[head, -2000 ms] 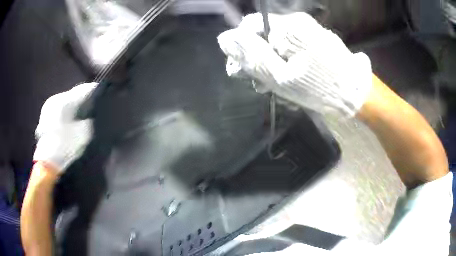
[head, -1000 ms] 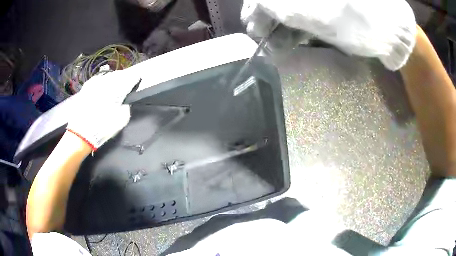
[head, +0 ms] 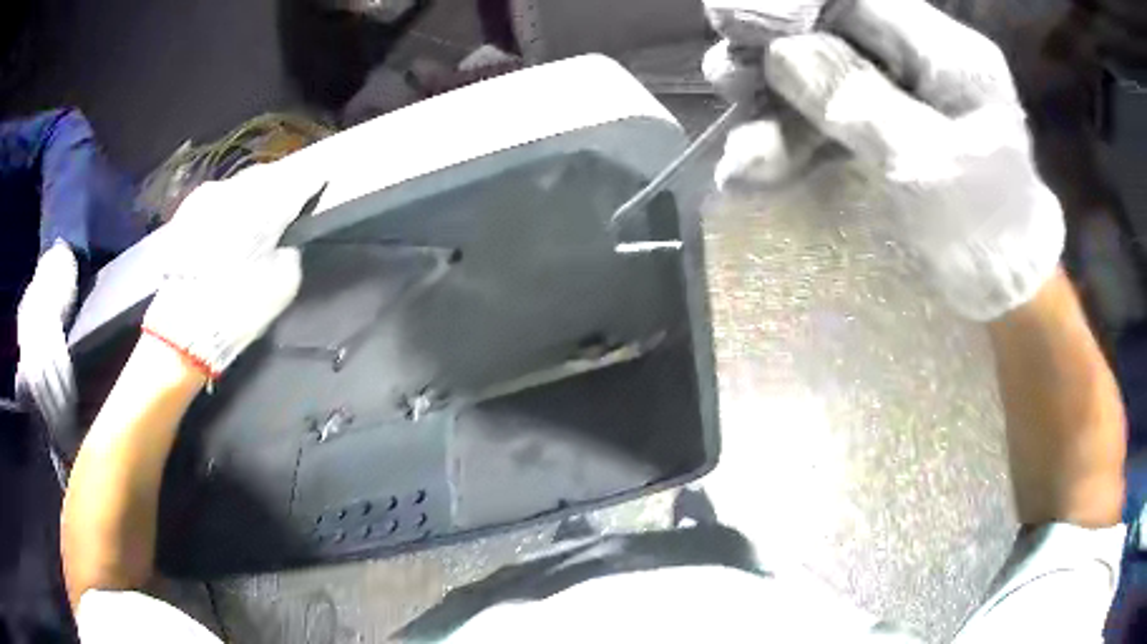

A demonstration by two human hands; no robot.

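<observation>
A large grey housing (head: 528,302) is tilted in front of me with its open side towards me. Its inside shows thin stay rods, small brackets and a perforated inner plate (head: 371,484). My left hand (head: 233,277), in a white knitted glove with a red cuff edge, grips the housing's upper rim at the left. My right hand (head: 899,145), in a white glove, is raised beyond the upper right corner, its fingers closed around a thin hanger rod (head: 679,164). The rod slants down to the inside of the housing near that corner.
Another person's white-gloved hand (head: 48,321) and blue sleeve (head: 63,176) are at the left, by the housing's far end. Coiled yellowish cables (head: 239,145) lie behind the housing. Speckled concrete floor (head: 830,365) shows at the right. Dark metal framing stands at the top.
The housing has swung from a steep tilt to a more level one. My right hand moved up and right, then slightly down, still with the rod. Another person's gloved hand has appeared at the left.
</observation>
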